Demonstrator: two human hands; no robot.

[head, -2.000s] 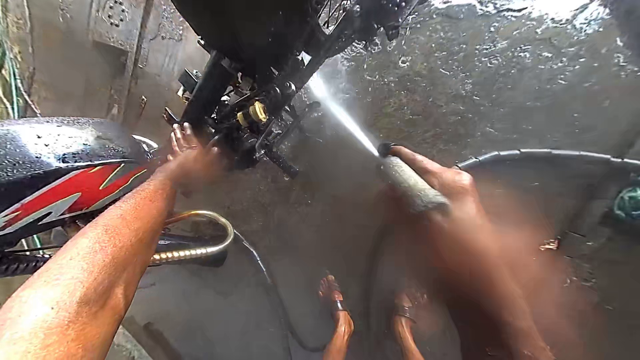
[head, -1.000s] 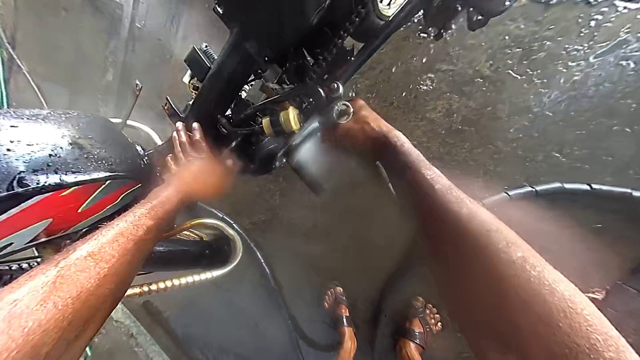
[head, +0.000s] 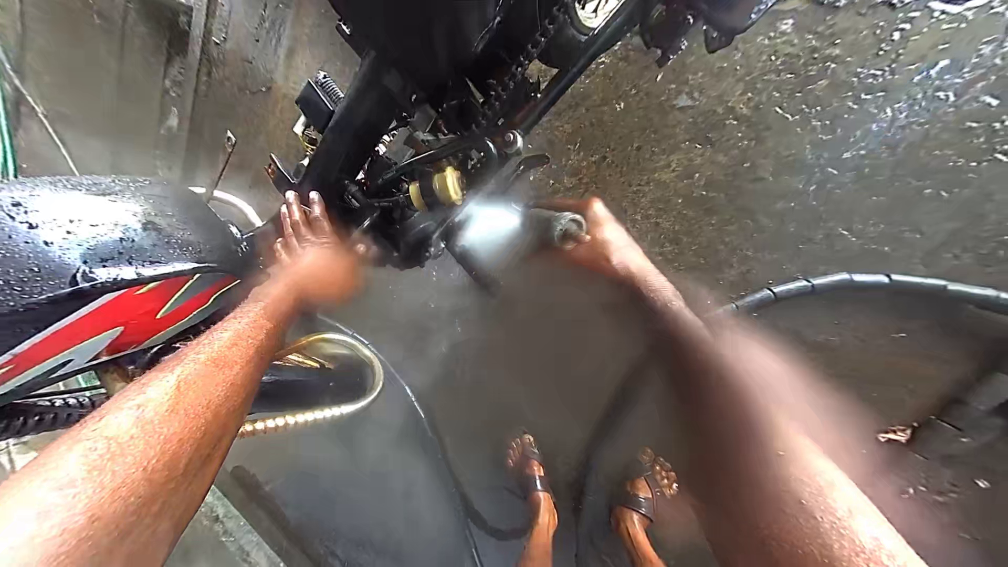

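My right hand (head: 602, 240) grips a spray nozzle (head: 568, 230), with a burst of white spray (head: 492, 224) beside it at the motorcycle's frame. My left hand (head: 311, 248) rests with fingers spread on the black frame tube (head: 346, 130), and its lower part is blurred. A yellow-and-black cylindrical part (head: 437, 187) sits between my hands, among wet mechanical parts. At the left is the wet black fuel tank (head: 118, 224) with a red and grey side graphic (head: 118, 323). Mist hides part of the engine area.
A thick wrapped hose (head: 866, 282) curves in from the right. Thinner black hose (head: 425, 417) lies on the wet concrete floor (head: 709, 157). A shiny metal guard bar (head: 370, 378) juts out below my left hand. Two sandalled feet (head: 528, 465) stand at the bottom.
My right hand has moved left, toward the motorcycle, with the nozzle since the oldest frame. The long jet seen then is now a short burst close to the frame. My left hand stays at the frame tube.
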